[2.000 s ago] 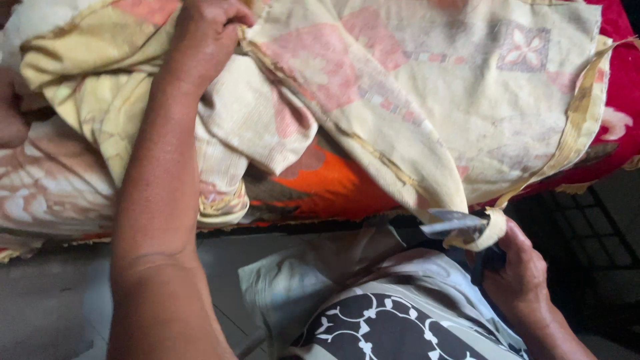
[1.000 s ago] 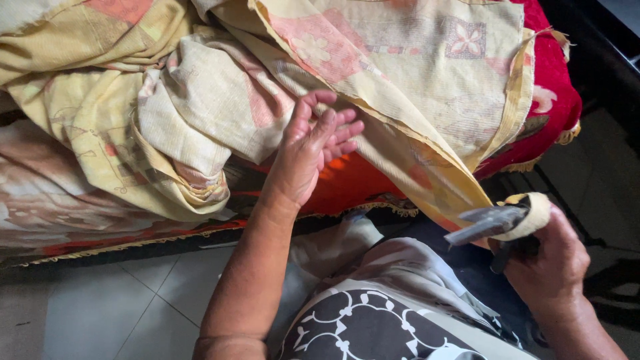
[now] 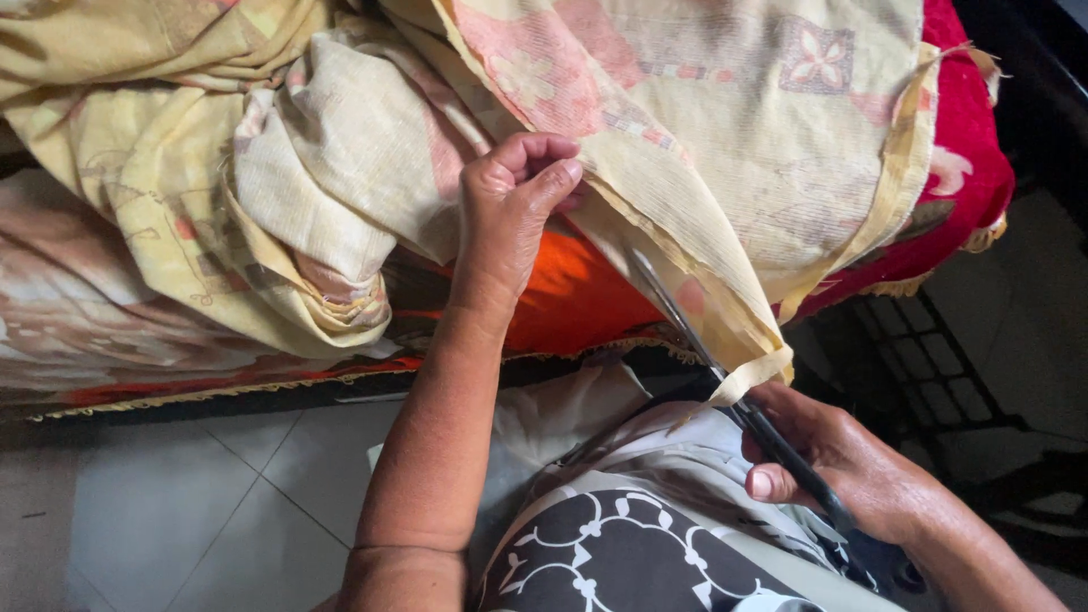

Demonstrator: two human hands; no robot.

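A worn cream cloth with pink patches [image 3: 748, 144] lies spread over the bed, its frayed edge running down toward the lap. My left hand [image 3: 523, 191] pinches that edge between thumb and fingers near the middle of the view. In my right hand [image 3: 816, 459], at the lower right, is a pair of scissors [image 3: 769, 442] with black handles. Their blades point up and left, along the underside of the cloth edge; whether the blades are apart cannot be told. A narrow cloth strip [image 3: 752, 374] loops over the scissors and the cloth's lower tip.
Bunched yellow cloth [image 3: 170, 187] is heaped at the left. Beneath lies a fringed red and orange blanket [image 3: 552, 293] along the bed edge. A dark metal rack [image 3: 926, 365] stands at the right, and a tiled floor [image 3: 212, 501] shows at the lower left.
My left hand was apart from the cloth edge one second ago and now pinches it. The scissors have swung to point up and left, against the cloth.
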